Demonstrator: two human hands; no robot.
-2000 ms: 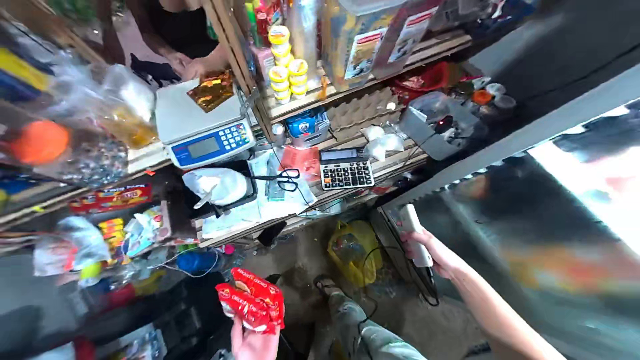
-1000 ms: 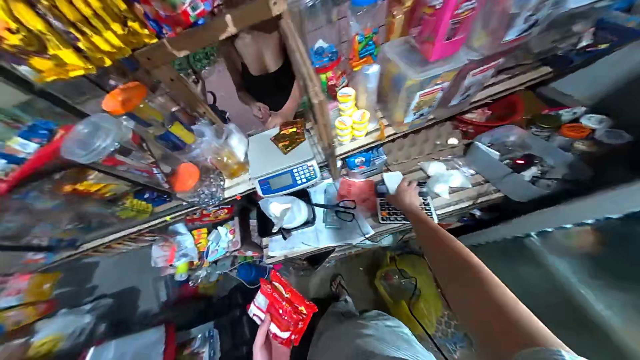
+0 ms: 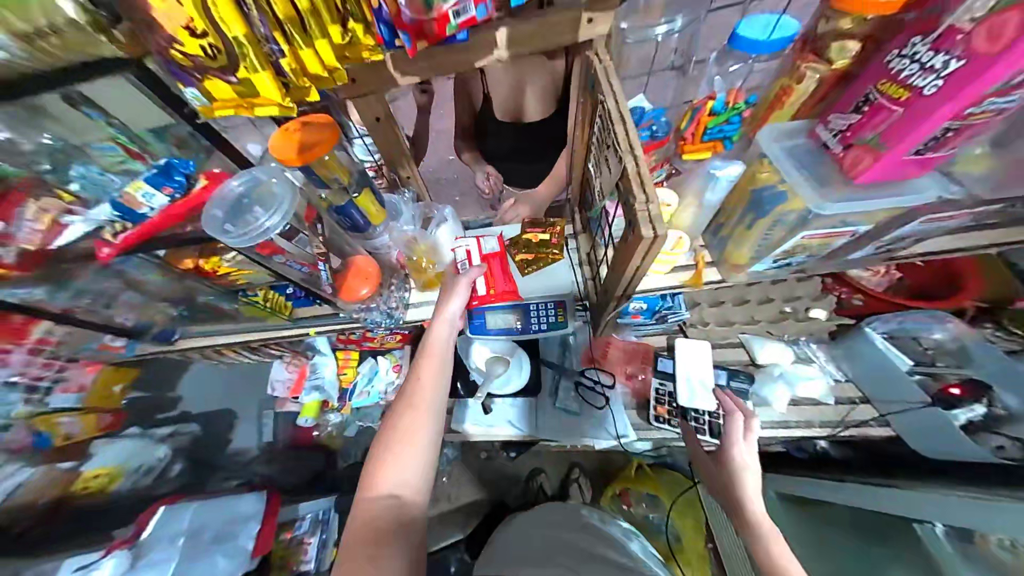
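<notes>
My left hand (image 3: 460, 292) reaches forward and grips red packets (image 3: 494, 272) over the digital scale (image 3: 516, 318). Beside them on the scale's white platform lies a gold packet (image 3: 538, 246). My right hand (image 3: 732, 440) is at the lower end of a white smartphone (image 3: 694, 373), which overlies a desk calculator (image 3: 666, 392); whether its fingers grip the phone is unclear. Between my hands are black scissors (image 3: 594, 387), a pink sheet (image 3: 626, 364) and a white bowl (image 3: 498, 366) with a spoon. A person (image 3: 520, 120) in a black top stands beyond the opening, hands near the scale.
A wooden frame (image 3: 632, 240) edges the opening. Plastic jars (image 3: 320, 172) stand at left, and a lidded plastic box (image 3: 832, 192) at right. An egg tray (image 3: 744, 308) and a red basin (image 3: 928, 284) lie behind the counter's right part. A thin cable (image 3: 620, 424) hangs over the counter edge.
My left hand has carried the red packets up from below the counter to the scale. My right hand went from beside the counter to the calculator, bringing the white phone. The view has shifted.
</notes>
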